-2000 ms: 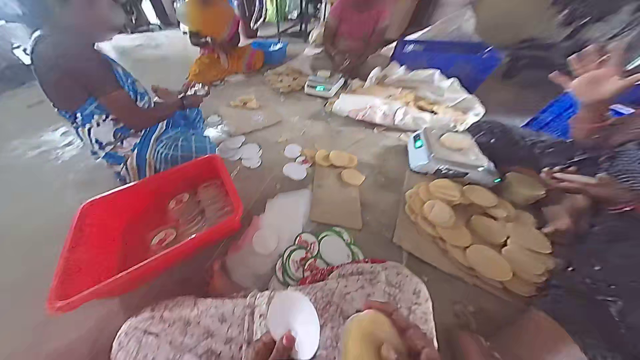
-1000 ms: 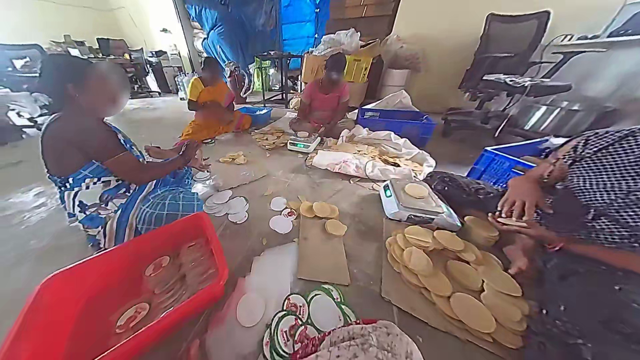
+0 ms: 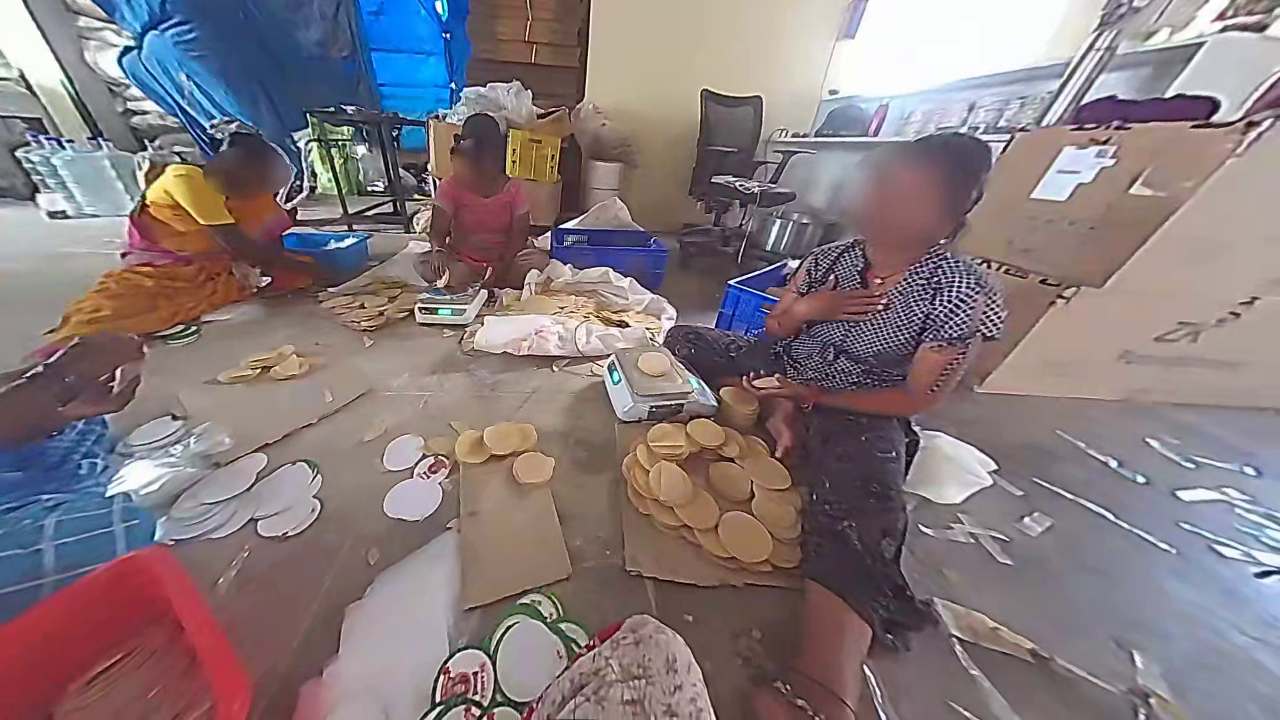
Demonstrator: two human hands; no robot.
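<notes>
Neither of my hands shows in the head view now. Patterned cloth (image 3: pixel 625 675) over my leg rises at the bottom edge, beside a pile of round printed labels (image 3: pixel 465 676) with green rims. Clear plastic bags (image 3: pixel 395 610) lie left of them. Ahead, several flat tan discs (image 3: pixel 510 438) rest at the far end of a cardboard piece (image 3: pixel 512 545). White paper discs (image 3: pixel 412 499) lie to its left. A larger heap of tan discs (image 3: pixel 745 537) covers another cardboard sheet (image 3: pixel 690 570) at the right, with a digital scale (image 3: pixel 655 397) behind it bearing one disc.
A red tub (image 3: pixel 190 610) stands at lower left. A seated co-worker (image 3: pixel 880 330) is close on the right; another's hand (image 3: pixel 95 375) reaches in at left. Two co-workers sit farther back by a second scale (image 3: pixel 450 308) and a white sack (image 3: pixel 510 336). Scraps litter the right floor.
My hands, seen earlier with a white disc and tan discs, have left view. The view has swung up and right. The right co-worker's one hand has moved to the chest.
</notes>
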